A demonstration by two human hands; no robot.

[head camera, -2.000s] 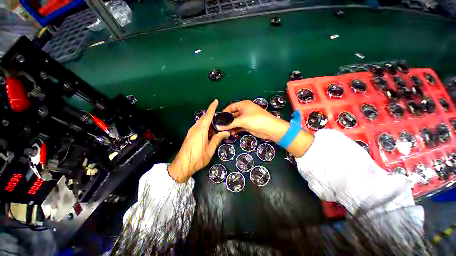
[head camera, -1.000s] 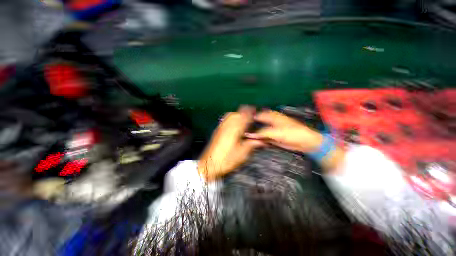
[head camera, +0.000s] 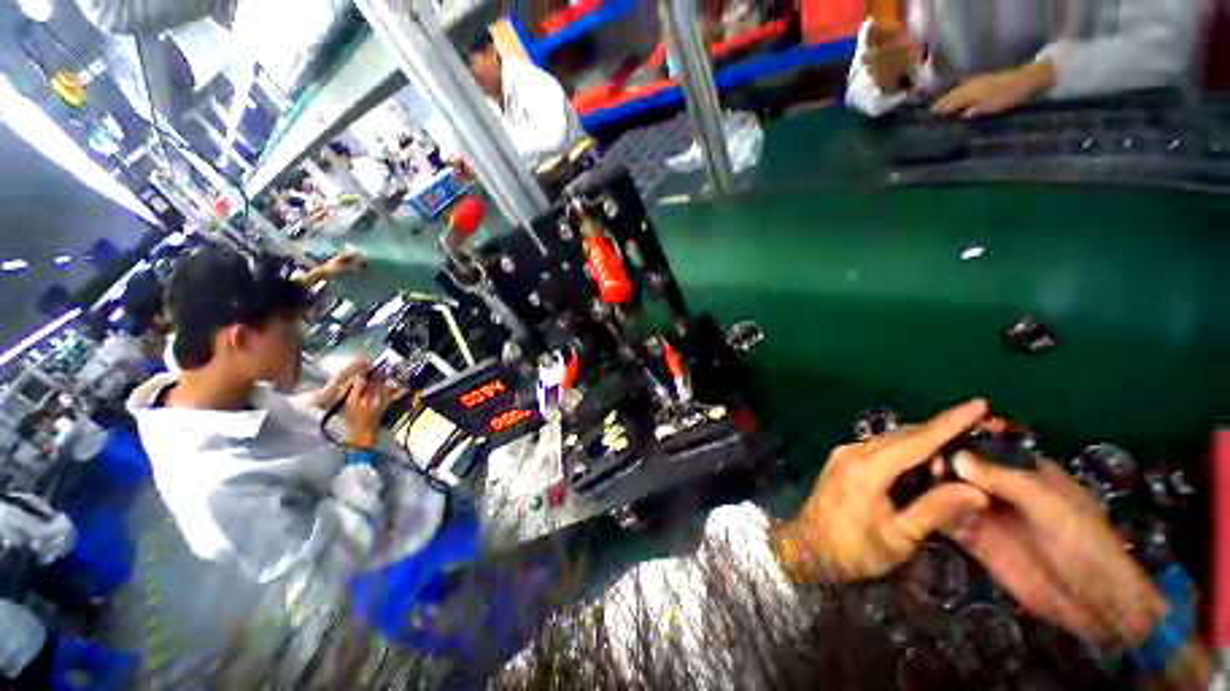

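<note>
My left hand [head camera: 863,506] and my right hand [head camera: 1059,533] are together at the lower right, both holding a dark round unit [head camera: 991,452] between their fingers. Fingers cover much of it. Several round units with silver rims [head camera: 1106,468] lie around and below my hands, partly hidden and blurred. Single units also lie on the green mat [head camera: 836,297], one beside the test fixture [head camera: 745,335] and one beyond my hands [head camera: 1031,334]. A blue band is on my right wrist.
The black test fixture [head camera: 648,270] with a red clamp handle [head camera: 606,266] stands left of my hands, beside a power meter [head camera: 482,396] with red digits. A white-coated person [head camera: 256,459] works at far left. Another person's hands [head camera: 991,89] are across the bench. Metal posts [head camera: 699,95] rise behind.
The view has swung left and up, so the fixture and people now show and the red tray is almost out of view. My hands still hold the dark unit together.
</note>
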